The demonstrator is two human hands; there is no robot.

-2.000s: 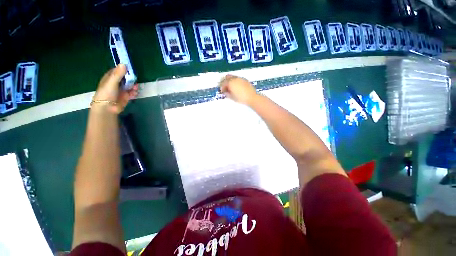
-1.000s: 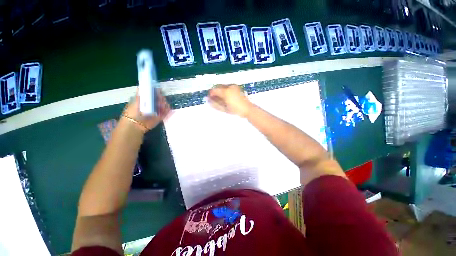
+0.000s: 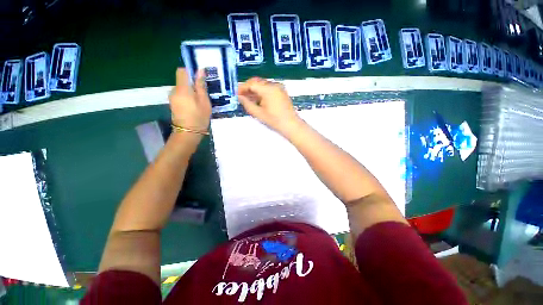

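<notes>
My left hand [image 3: 192, 104] holds a panel frame [image 3: 208, 62] by its left side, face towards me, above the pale edge strip. The frame has a pale rim with dark and white parts inside. My right hand [image 3: 265, 102] is at the frame's lower right edge, thumb and fingertips close together. Whether it touches the frame or pinches a small piece cannot be told. A white sheet [image 3: 315, 161] lies on bubble wrap below my right hand.
More panel frames [image 3: 286, 40] stand in a row along the dark green conveyor, others at far left [image 3: 64, 67]. Dark housings [image 3: 189, 213] lie left of the sheet. Blue film scraps [image 3: 437, 143] and stacked blister trays [image 3: 515, 137] are at right. Another white sheet [image 3: 27, 214] is at left.
My left hand has moved right and turned the frame from edge-on to face view. My right hand is now beside it. The view has shifted, and three frames show at far left instead of two.
</notes>
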